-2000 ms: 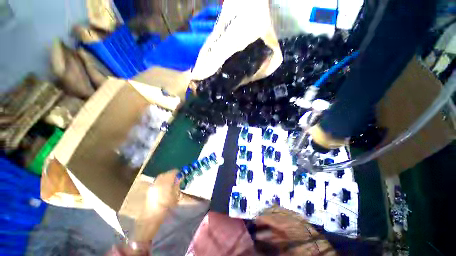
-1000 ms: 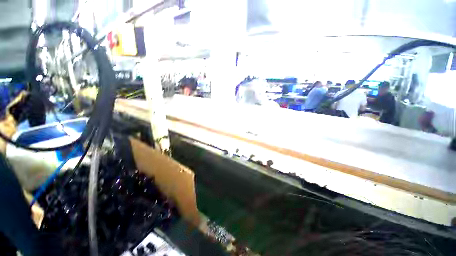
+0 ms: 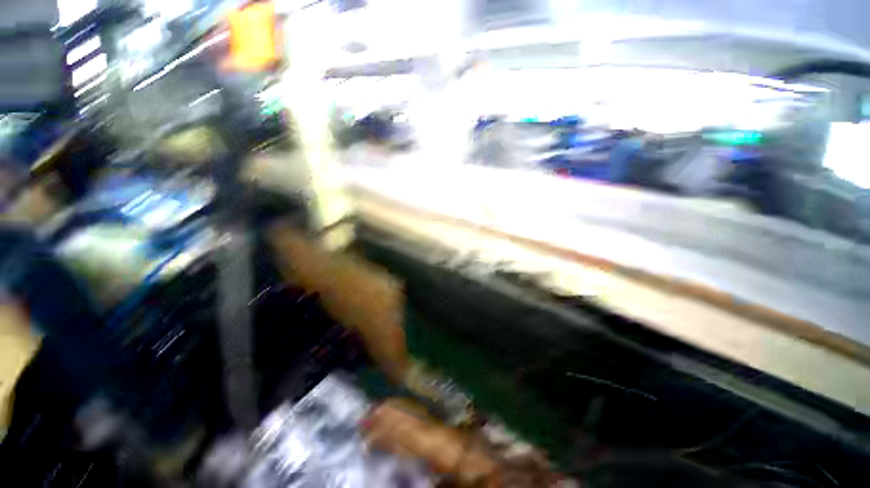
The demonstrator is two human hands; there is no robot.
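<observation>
The view is strongly blurred. The white housings (image 3: 324, 429) show as a smeared pale patch with dark spots at the bottom, left of centre. One hand (image 3: 429, 440), seemingly my right hand, lies at the right edge of the housings; its fingers are too blurred to tell what they hold. The dark electric screwdriver (image 3: 67, 315) is a smear at the left. My left hand cannot be made out.
A cardboard wall (image 3: 348, 295) stands behind the housings. The black parts heap (image 3: 181, 334) is a dark blur at left. A long pale conveyor or table (image 3: 611, 224) runs across the right, with blurred people beyond. An orange box (image 3: 252, 36) is at upper left.
The view has swung up and right from the bench since two seconds ago. Since one second ago it has tilted slightly down, and a hand has appeared at the housings.
</observation>
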